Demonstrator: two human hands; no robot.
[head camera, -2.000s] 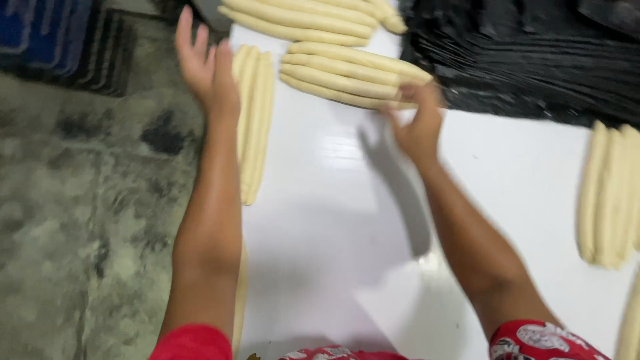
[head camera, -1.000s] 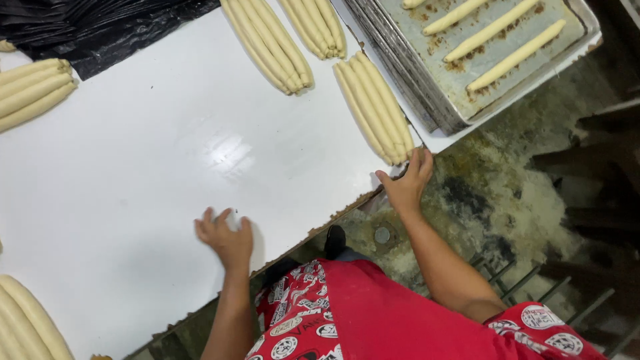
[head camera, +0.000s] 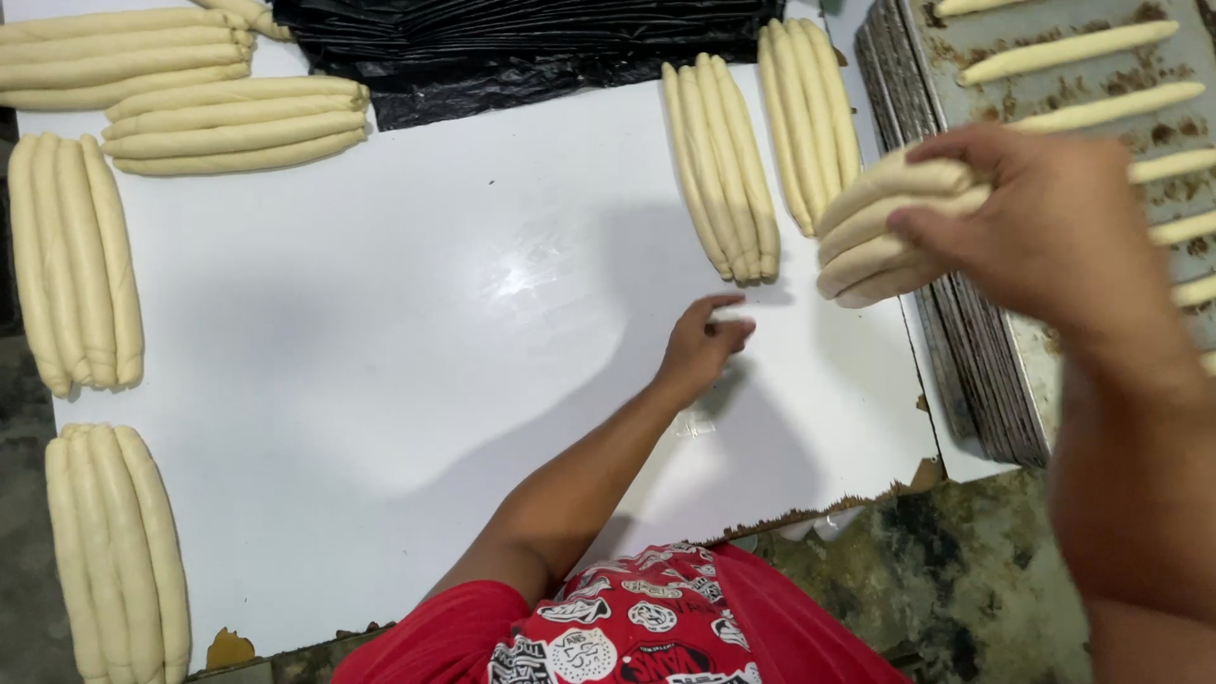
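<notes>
My right hand (head camera: 1026, 218) grips one end of a bundle of long dough strips (head camera: 883, 233), lifted above the right side of the white table, its strips bending downward. My left hand (head camera: 705, 344) hovers over the tabletop with thumb and fingers apart, holding nothing. Just beyond its fingers lies another bundle of dough strips (head camera: 722, 171), and to the right of that one a further bundle (head camera: 807, 119) rests partly behind the lifted dough.
Stacked metal trays (head camera: 988, 380) stand at the right, the top one bearing separate dough strips (head camera: 1069, 52). More dough bundles (head camera: 76, 261) line the table's left side. Black plastic sheeting (head camera: 532, 47) covers the far edge. The white tabletop's near edge (head camera: 807, 518) is chipped.
My right hand has taken hold of the dough bundle that lay near the table's right corner and lifted it. The view has shifted and turned.
</notes>
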